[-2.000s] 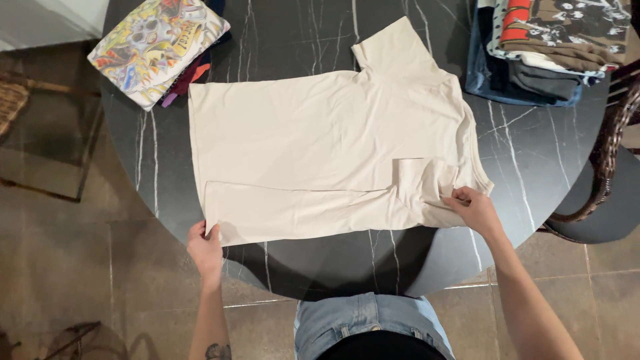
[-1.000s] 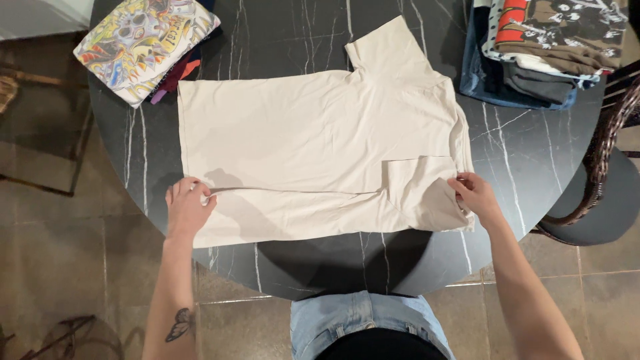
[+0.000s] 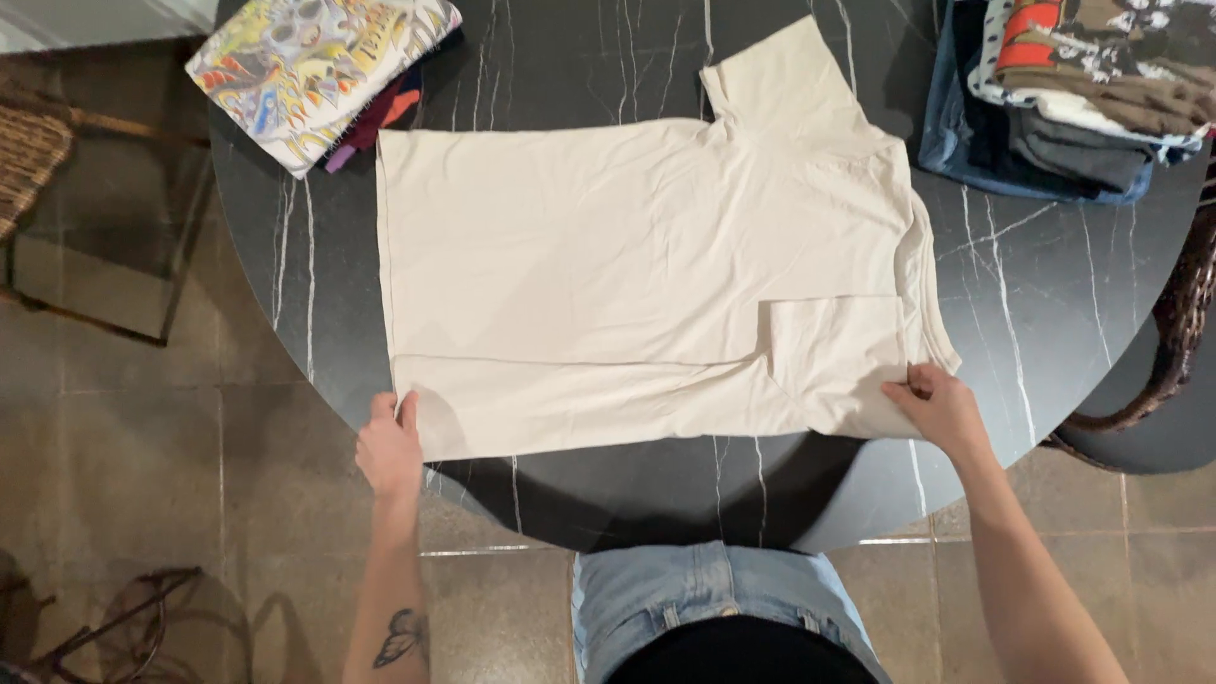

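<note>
A cream short-sleeved T-shirt (image 3: pixel 570 247) lies flat on a round black marble-look table (image 3: pixel 627 494), its hem to the left and its collar to the right. The side nearest me is folded inward along its length, with that sleeve folded back over the body. The other sleeve points away from me. My left hand (image 3: pixel 389 442) pinches the hem at the near left corner. At the near shoulder, beside the collar, my right hand (image 3: pixel 936 404) pinches the fabric between thumb and fingers.
A stack of folded clothes with a printed white shirt (image 3: pixel 323 66) on top sits at the far left. At the far right is another stack of folded clothes (image 3: pixel 1111 104) with jeans at its bottom. Chairs (image 3: pixel 1178 351) stand beside the table, one with a woven seat (image 3: pixel 33 157).
My left hand moved from the hem corner up to the folded edge, then back down to the near corner. The folded near side lies flatter. My right hand has stayed by the collar.
</note>
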